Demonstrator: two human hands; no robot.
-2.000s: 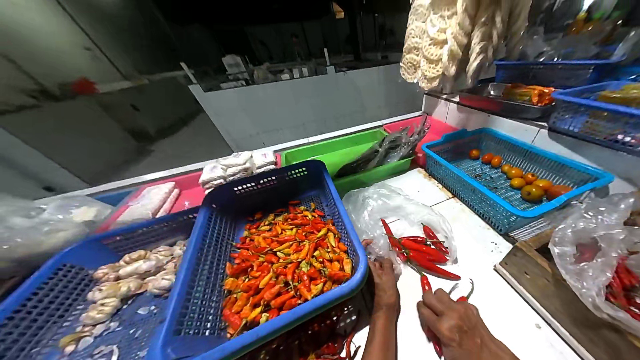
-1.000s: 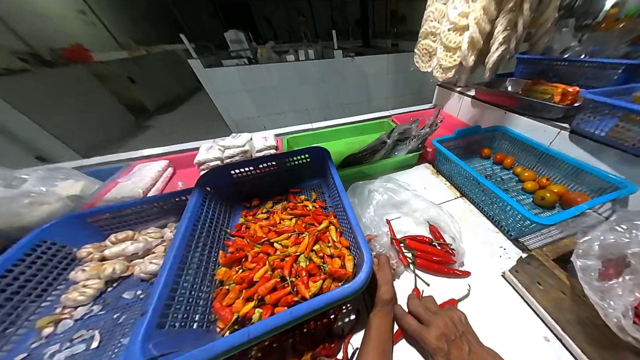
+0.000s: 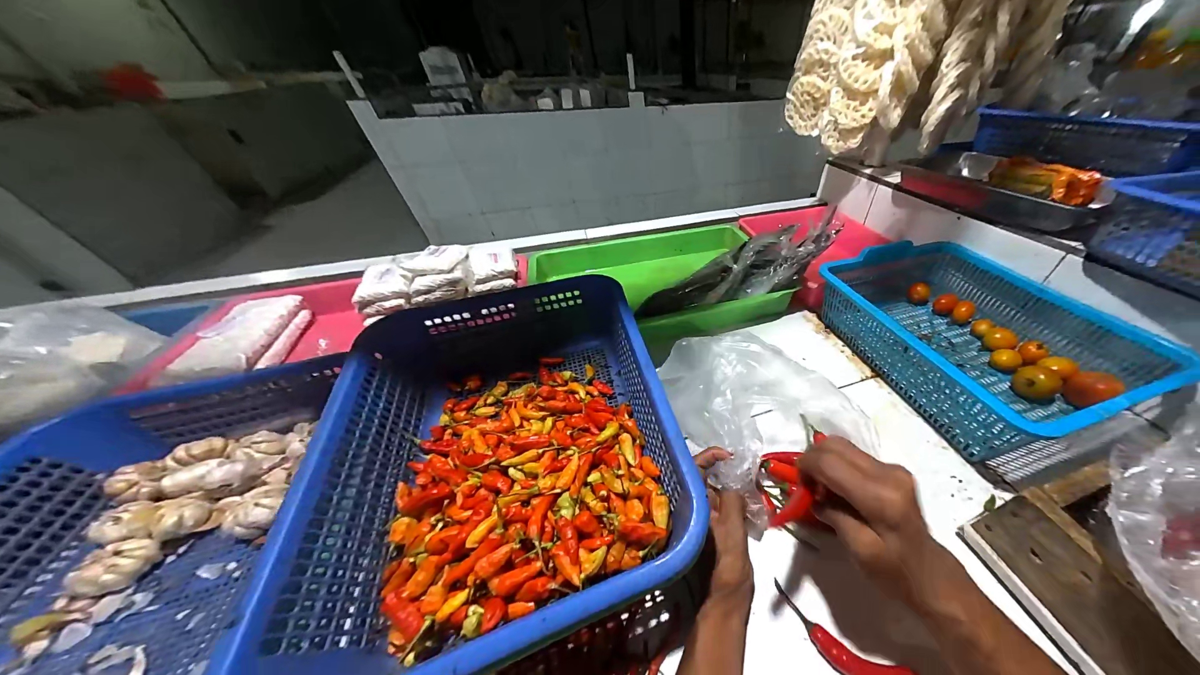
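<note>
My right hand (image 3: pixel 867 511) is closed round several long red chillies (image 3: pixel 792 487) over the white tiled counter. Beside the blue basket's right rim, my left hand (image 3: pixel 727 534) is at the edge of a clear plastic bag (image 3: pixel 741 384); its fingers are partly hidden, and whether they grip the bag cannot be told. One loose red chilli (image 3: pixel 844 652) lies on the tiles below my right hand. Small red and orange chillies (image 3: pixel 525 497) are heaped in the blue plastic basket (image 3: pixel 698 525) to the left.
Garlic bulbs (image 3: pixel 211 478) lie in another blue basket at left. Behind stand a green tray (image 3: pixel 637 258) and white packets (image 3: pixel 436 277). A turquoise basket (image 3: pixel 937 375) with tomatoes is at right, near a wooden board (image 3: pixel 1050 553) and another plastic bag (image 3: pixel 1158 525).
My right hand has moved up from the lower counter to the red chillies by the bag and closed on them. Those chillies lay loose on the bag's edge before.
</note>
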